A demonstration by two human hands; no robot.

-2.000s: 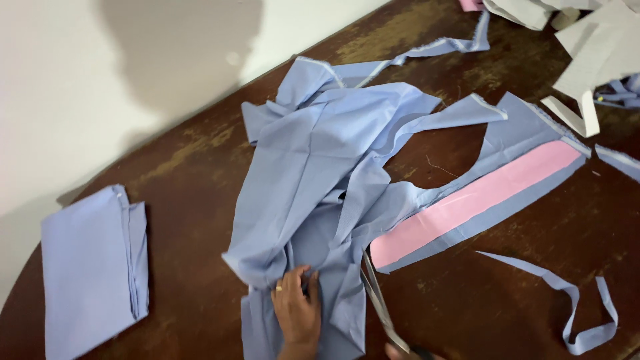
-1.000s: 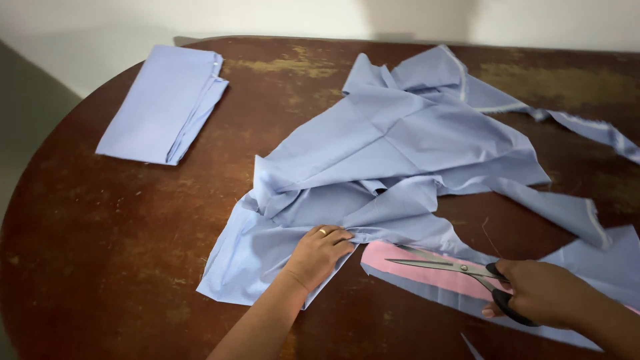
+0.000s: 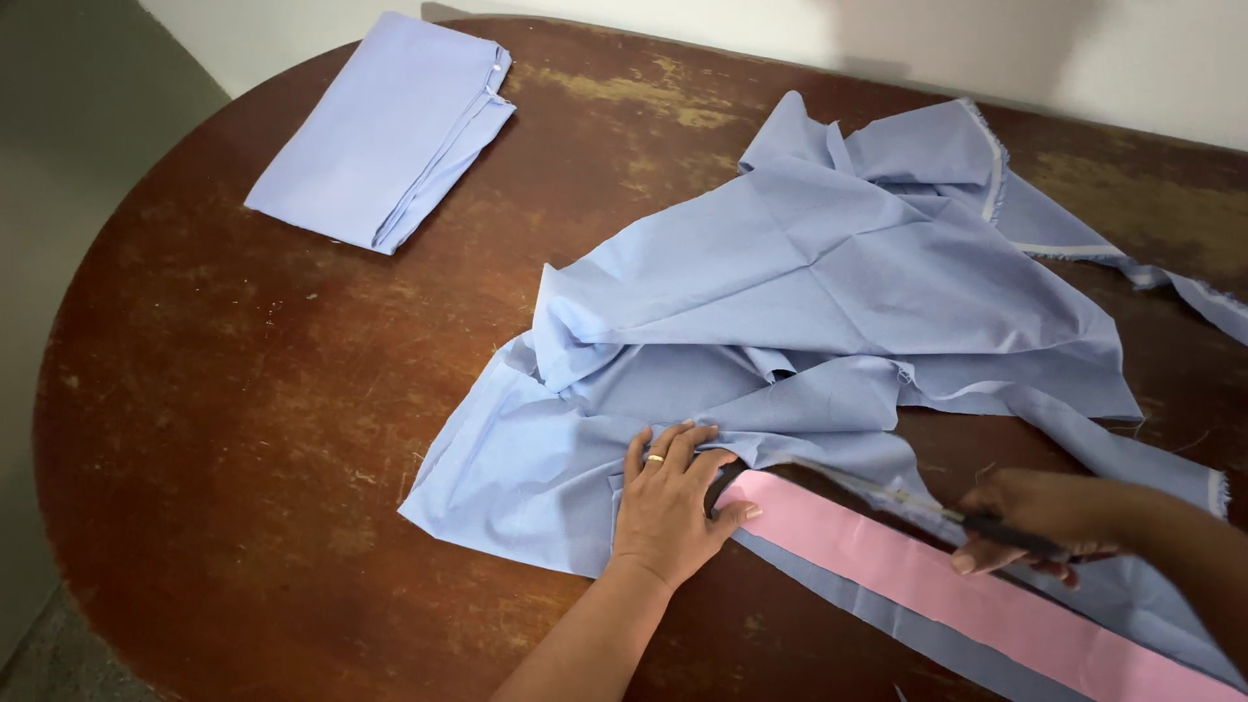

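Observation:
My left hand (image 3: 673,497), with a ring on one finger, rests on the blue fabric (image 3: 526,478), its thumb on the rounded end of a long pink strip (image 3: 877,556). That strip lies on a piece of blue cloth (image 3: 858,604) that shows along its lower edge. In my right hand (image 3: 1043,526) is a pair of scissors (image 3: 897,497) with black handles, held along the strip's upper edge with the blades pointing left. The blades are blurred, and how far apart they stand cannot be told. A large crumpled blue cloth (image 3: 829,263) spreads above both hands.
Folded blue fabric (image 3: 390,127) lies at the upper left of the worn wooden table (image 3: 244,419). A narrow blue strip with a frayed edge (image 3: 1199,297) trails off to the right. The table's far edge runs along a pale wall (image 3: 1170,68).
The scissors were over the pink strip a second ago and are now along its upper edge. My left hand has moved onto the strip's end. The view has shifted left since two seconds ago.

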